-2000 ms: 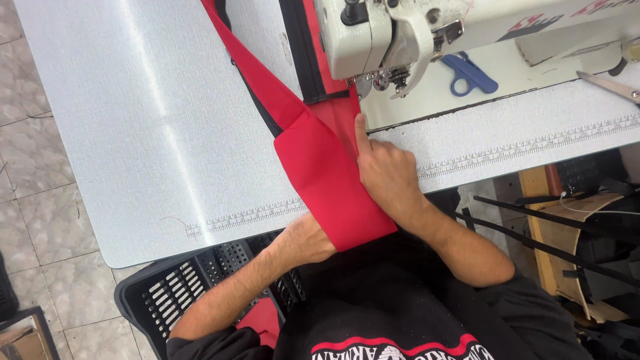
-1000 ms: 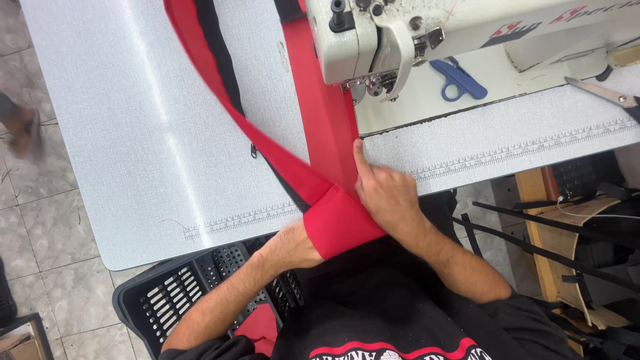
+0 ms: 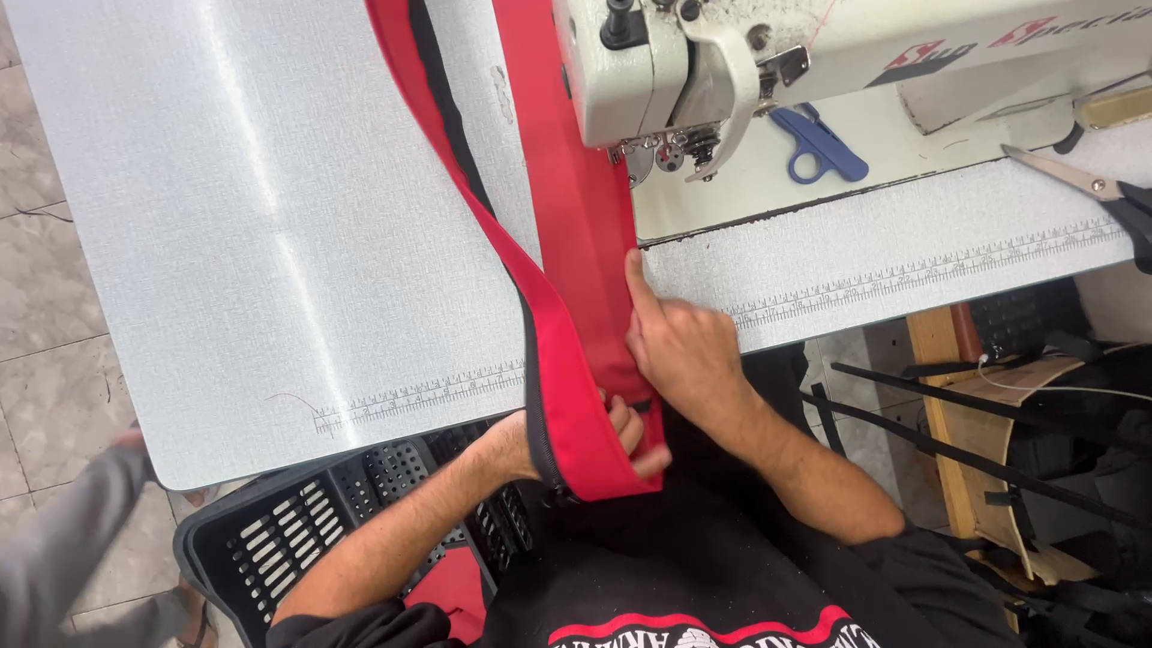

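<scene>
A long red fabric strip (image 3: 585, 261) runs down from under the presser foot of a white sewing machine (image 3: 621, 81) and over the table's front edge, where it loops back up at the left with a black zipper tape along its side. My left hand (image 3: 630, 432) grips the strip inside this loop, fingertips showing at the fold and the palm hidden by fabric. My right hand (image 3: 684, 342) rests on the strip's right edge, index finger extended toward the machine and the other fingers curled. Whether it pinches the fabric is not visible.
Blue thread snips (image 3: 819, 148) lie on the machine bed, and black-handled scissors (image 3: 1066, 171) to the right. A measuring scale is printed along the table's front edge (image 3: 432, 396). Below stand a black plastic crate (image 3: 288, 540) and, at right, a wooden post (image 3: 936, 423) with black straps. A person's leg shows lower left.
The strip has moved along, and its twisted free part now forms an open loop around my left hand, whose fingertips have come into sight. A person's leg has appeared at the lower left.
</scene>
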